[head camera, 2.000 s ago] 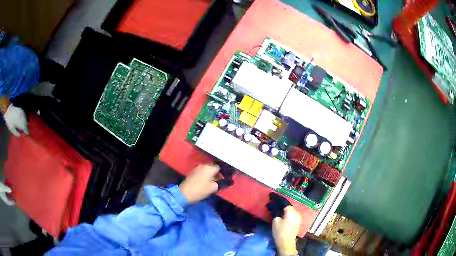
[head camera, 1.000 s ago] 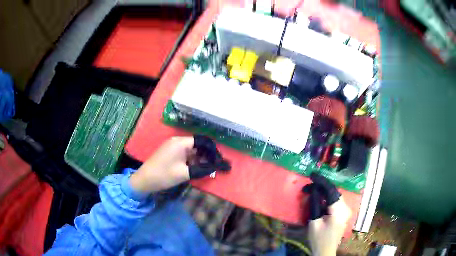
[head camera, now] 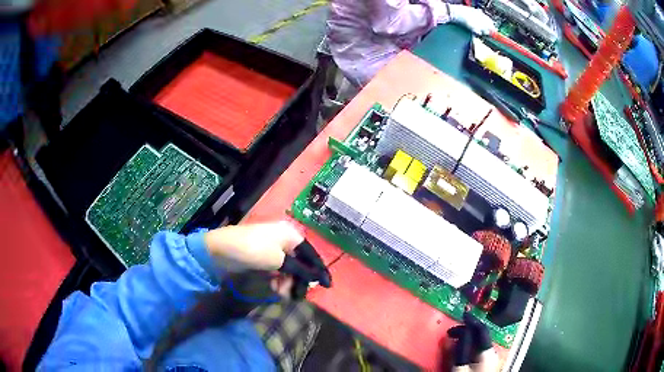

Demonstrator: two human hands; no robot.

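A large green circuit board (head camera: 386,272) lies component side up on a red foam pad (head camera: 371,309). It carries long silver-white heat sinks (head camera: 404,231), yellow blocks (head camera: 405,171), a brown-black transformer (head camera: 445,187) and dark red chokes (head camera: 491,251). A thin dark strand stands up by the far heat sink. My left hand (head camera: 269,251), with black finger cots, is at the board's near left edge, fingers curled; a thin dark line shows by its fingertips, and its grip is unclear. My right hand (head camera: 472,345), also with black cots, is near the board's near right corner, cut off by the bottom edge.
A black tote (head camera: 226,98) with red lining stands at upper left, and another green board (head camera: 153,207) lies in a black bin at left. A person in a pink smock (head camera: 378,36) is beyond the pad. Pliers (head camera: 524,116) and a parts tray (head camera: 506,73) lie on the green bench (head camera: 597,247).
The view has tilted up, bringing the person in pink, the parts tray and the pliers into view. My right hand is now lower in the picture and partly cut off. Both hands stay by the near edge.
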